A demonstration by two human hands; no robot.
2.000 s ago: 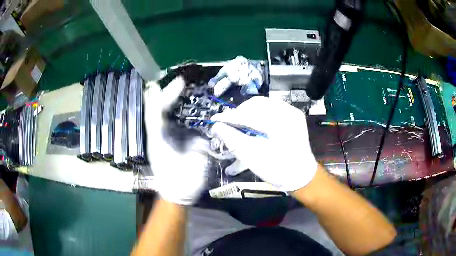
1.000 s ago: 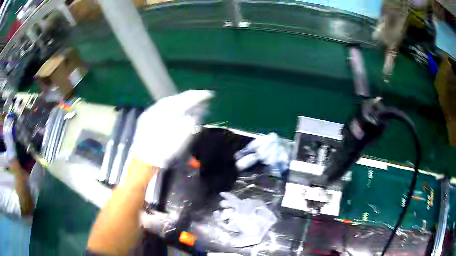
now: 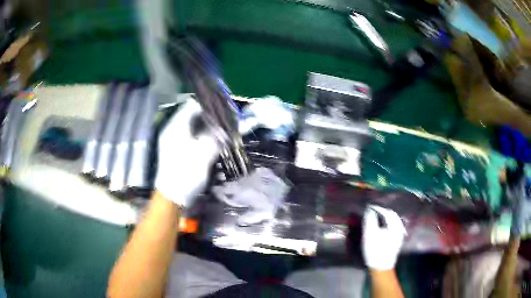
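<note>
My gloved left hand [image 3: 186,154] is closed around a long dark and silver profile assembly [image 3: 218,107], which is blurred. It stands at a steep slant, its lower end by a crumpled whitish glove [image 3: 253,195] on the dark bench. A thin blue strip [image 3: 226,90] runs along its upper part. My gloved right hand [image 3: 383,237] is low at the right, over the dark red surface. A small dark patch shows at its fingers; I cannot tell whether it holds anything.
Silver profiles [image 3: 119,137] lie side by side on the pale board [image 3: 70,102] at left. The screw feeder [image 3: 337,107] stands beyond the bench, with a whitish cloth bundle [image 3: 271,116] beside it. The blurred dark screwdriver [image 3: 396,90] is behind it. A person's arm [image 3: 508,268] is at far right.
The view has shifted. My left hand, over the waiting profiles a second ago, now holds a profile assembly at the bench. My right hand, not seen a second ago, shows at lower right.
</note>
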